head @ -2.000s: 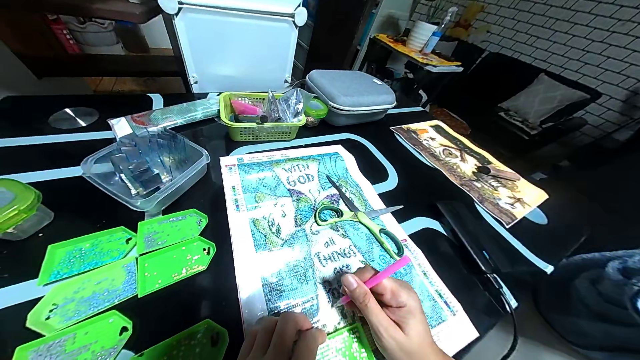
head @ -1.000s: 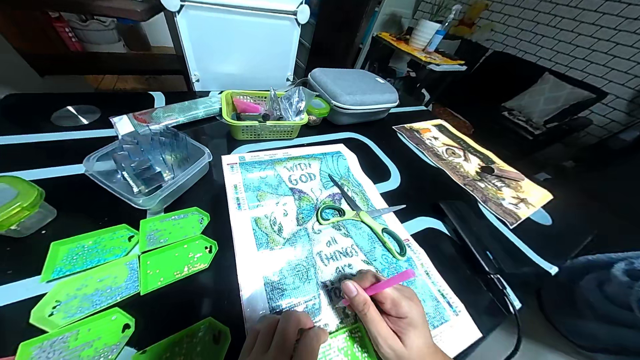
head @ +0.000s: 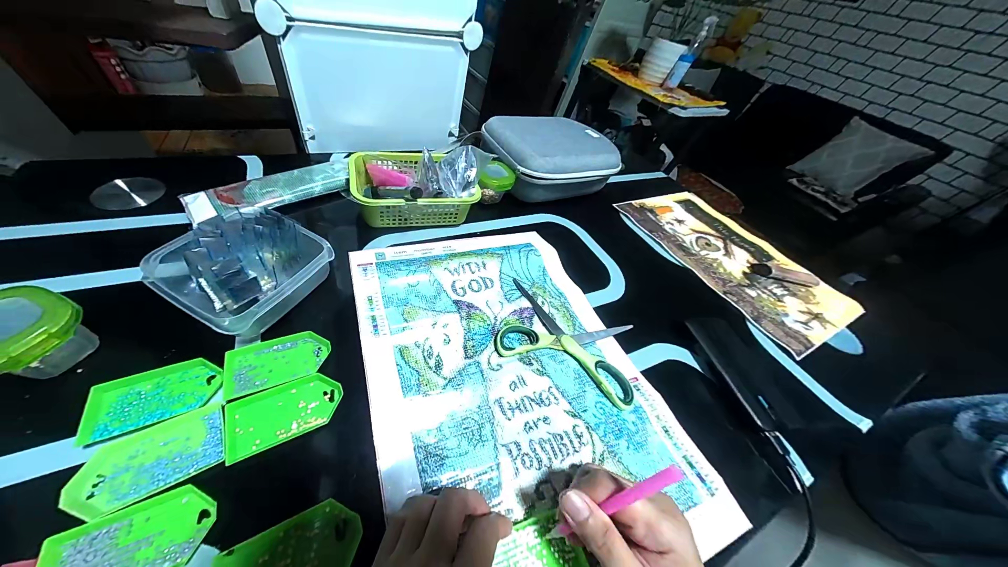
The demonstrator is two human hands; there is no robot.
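My right hand (head: 630, 520) grips a pink diamond-painting pen (head: 642, 490), its tip down over a green bead tray (head: 539, 543) at the bottom edge. My left hand (head: 449, 528) rests on the lower part of the canvas beside that tray, fingers curled; whether it holds the tray is hidden. The diamond-painting canvas (head: 453, 441) shows lettering, a butterfly and blue patterns. Scissors with green handles (head: 567, 342) lie on it with their blades apart. Several more green trays with beads, one of them holding pale drills (head: 279, 417), lie to the left.
Behind the left trays stands a clear plastic container (head: 315, 276) with small packets. A green basket (head: 413, 213), a grey zippered case (head: 551, 150) and a lidded tub (head: 39, 331) stand on the black table. A picture sheet (head: 740, 268) and a black device with a cable (head: 740, 386) are at right.
My right hand has moved from the canvas down to the green tray, bringing the pink pen with it. My left hand stays about where it was.
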